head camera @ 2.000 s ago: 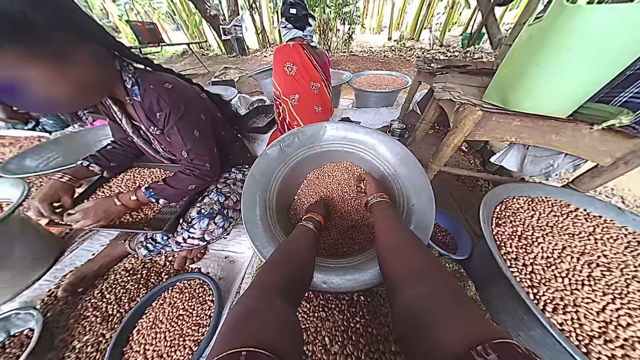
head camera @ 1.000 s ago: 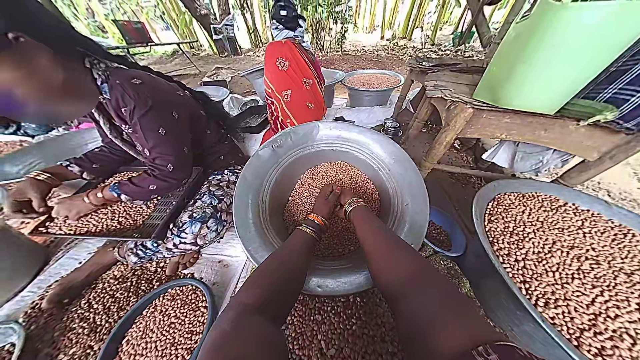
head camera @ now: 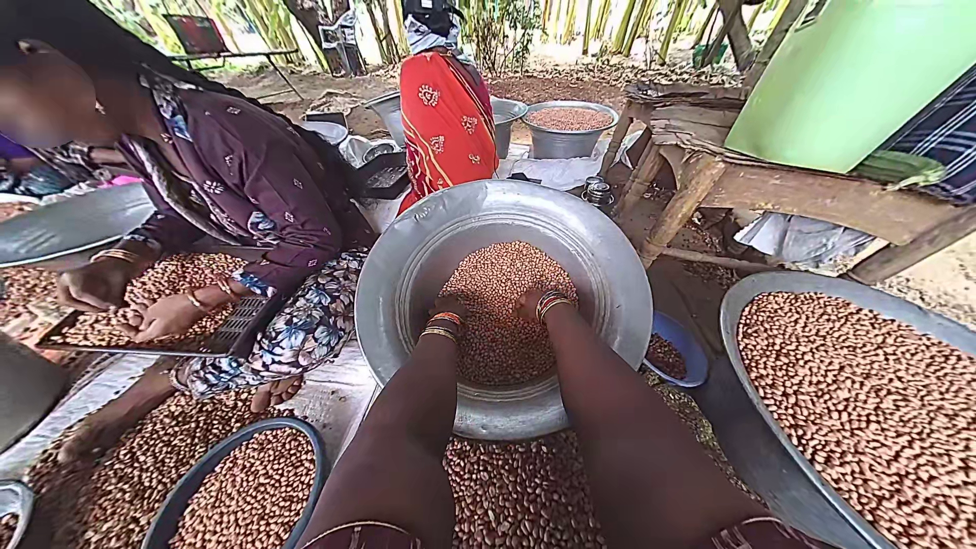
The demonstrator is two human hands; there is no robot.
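A wide metal basin (head camera: 503, 198) stands before me with a heap of small reddish-brown seeds or nuts (head camera: 509, 267) in its bottom. At the left of the heap, my left hand (head camera: 448, 305) is partly sunk among them, bangles at the wrist. My right hand (head camera: 532, 302) lies in the heap's right side, its fingers partly buried. The two hands are apart. Whether either closes on any of the nuts is hidden. Beneath and in front of the basin spreads a layer of larger brown nuts (head camera: 518, 488).
A large metal basin of nuts (head camera: 862, 396) is at right, a blue bowl (head camera: 686, 351) beside my basin. A wooden stand (head camera: 823, 206) rises behind. At left a person (head camera: 244, 175) handles nuts on a black tray (head camera: 236, 328); a dark-rimmed tub (head camera: 305, 435) sits nearer. Another person (head camera: 446, 114) is beyond.
My hands came together at the middle of the heap one second ago; now they have parted to its left and right sides. The other person's tray shows more fully than two seconds ago.
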